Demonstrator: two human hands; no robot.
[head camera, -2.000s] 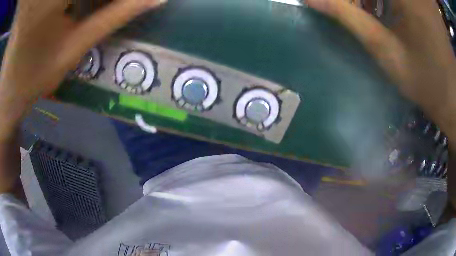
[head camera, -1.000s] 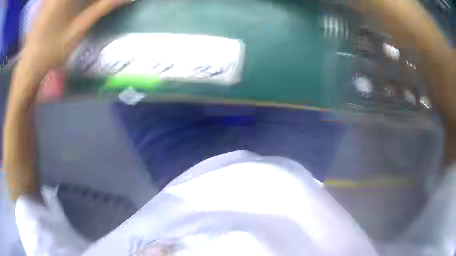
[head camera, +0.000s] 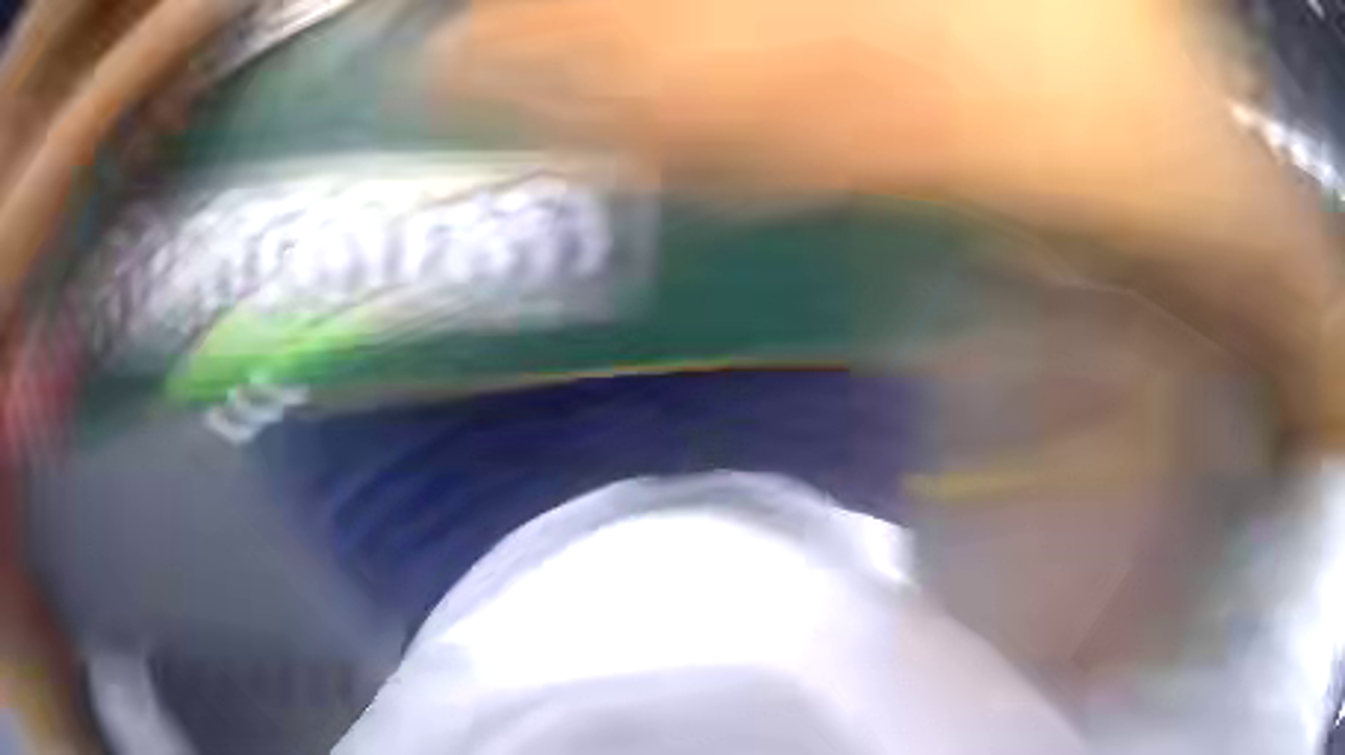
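Note:
A metal strip fixture (head camera: 428, 244) lies on the green-matted bench (head camera: 752, 288), left of centre. It is heavily blurred, so its seats cannot be told apart. My right hand (head camera: 826, 89) is a large blur above and to the right of the strip, over the bench; its fingers reach left, and whether it holds anything cannot be told. My left hand (head camera: 89, 118) is at the upper left edge, partly cut off and blurred; its fingertips are unclear.
A bright green label (head camera: 273, 351) is at the near bench edge below the strip. A red blurred patch (head camera: 42, 391) is at the far left. My dark blue trousers and white shirt are below the bench edge. A yellow floor line (head camera: 974, 482) shows at the right.
My right hand has come in from the right to over the middle of the bench. The strip, tilted at first, now lies nearly level and further left in view. The camera view has shifted.

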